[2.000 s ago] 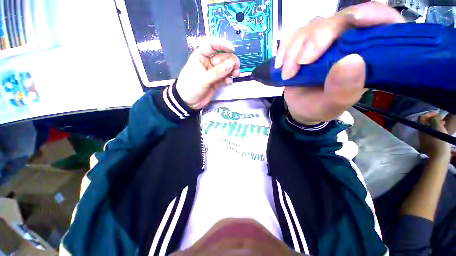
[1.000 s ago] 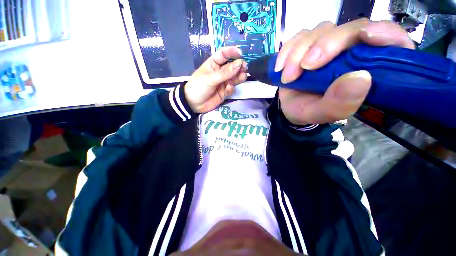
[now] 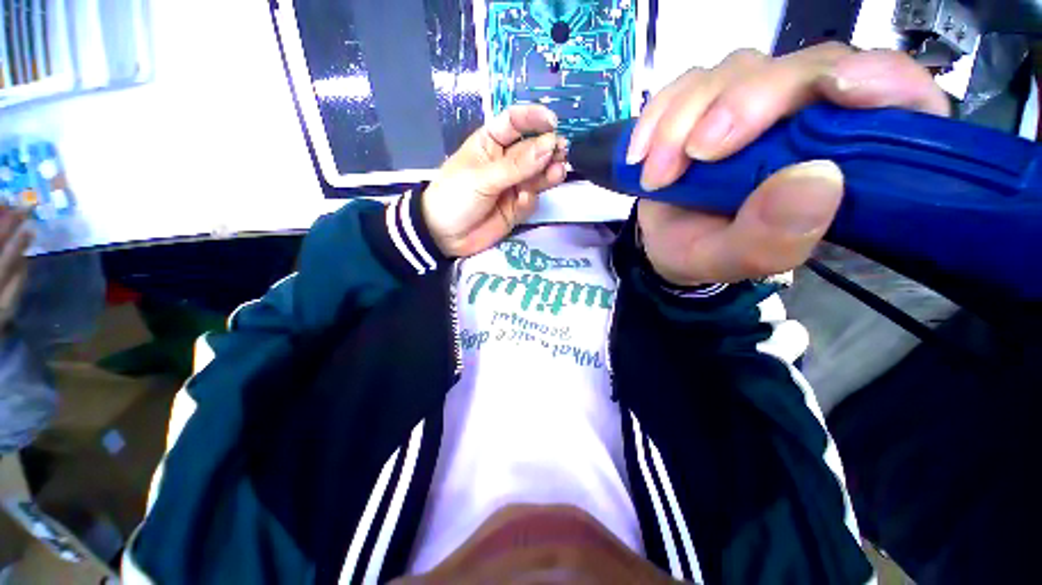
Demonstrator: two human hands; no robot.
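Note:
My right hand (image 3: 743,171) is wrapped around the thick blue body of an electric screwdriver (image 3: 914,194), its dark tip pointing left. My left hand (image 3: 491,183) has thumb and fingertips pinched at that tip, on a tiny piece that looks like a screw; details are too small to tell. Just beyond the hands lies a white-rimmed housing (image 3: 323,171) with a green circuit board (image 3: 560,74) on its right side and a shiny dark panel (image 3: 400,114) on its left. The fingers and tip overlap the board's near edge.
A white slatted rack (image 3: 69,57) stands at the far left, with small blue parts (image 3: 37,177) near it. Another person's hand (image 3: 11,257) is at the left edge. Metal mechanism (image 3: 943,23) is at the top right. Cardboard boxes (image 3: 103,400) lie below left.
The left hand's fingertips have come up to the driver tip, slightly right of before. The screwdriver has shifted slightly left. Another person's hand has appeared at the left edge.

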